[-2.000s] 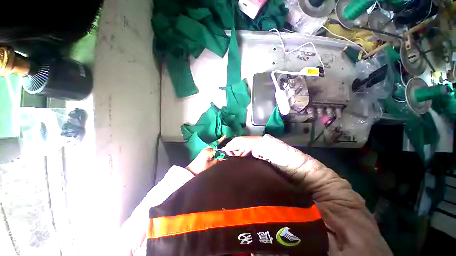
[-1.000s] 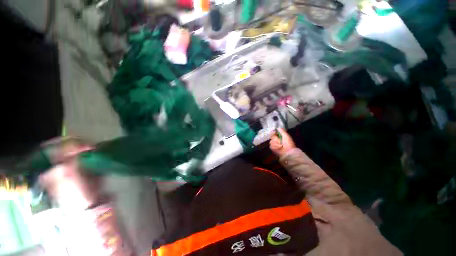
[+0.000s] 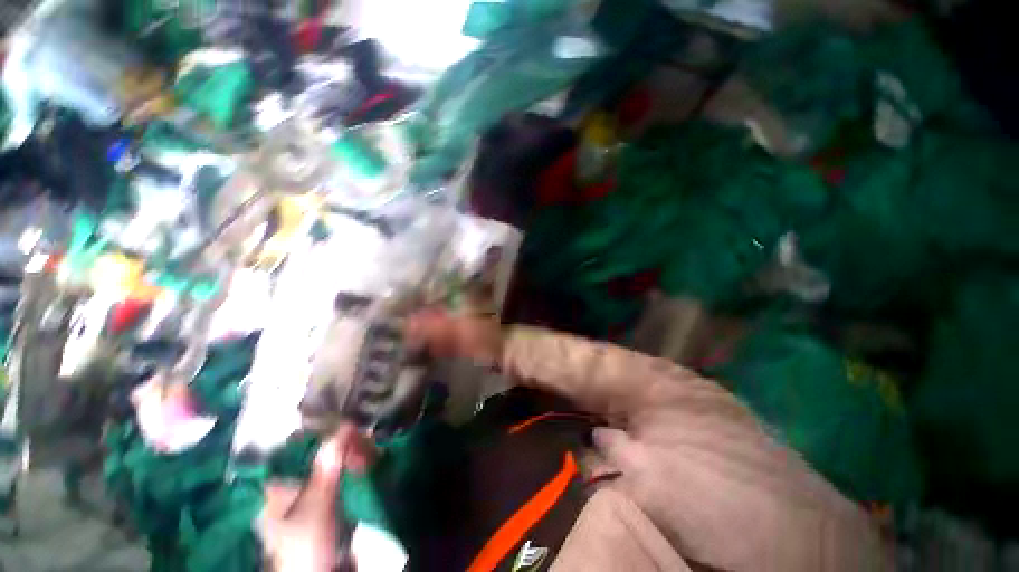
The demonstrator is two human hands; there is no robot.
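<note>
The view is strongly blurred. My right hand (image 3: 456,335) is over the right side of the sewing machine (image 3: 374,374); its fingers are too blurred to tell whether they hold anything. My left hand (image 3: 307,503) is at the lower left, just below the machine, with fingertips pointing up. Dark green fabric (image 3: 430,480) lies beside its fingertips, between the hand and my apron; I cannot tell whether the fingers grip it. The crumpled green fabric pile (image 3: 201,508) is behind and left of my left hand.
A pink-white packet (image 3: 171,416) lies on the pile. A green thread cone (image 3: 358,156) and clear plastic (image 3: 419,240) are behind the machine. Large heaps of green fabric (image 3: 715,212) fill the right side, with red and yellow bits among them.
The view has swung right, bringing the right-hand heaps into sight. My left hand has moved from far left, by the stretched green fabric, to the machine's near side. My right hand is now over the machine.
</note>
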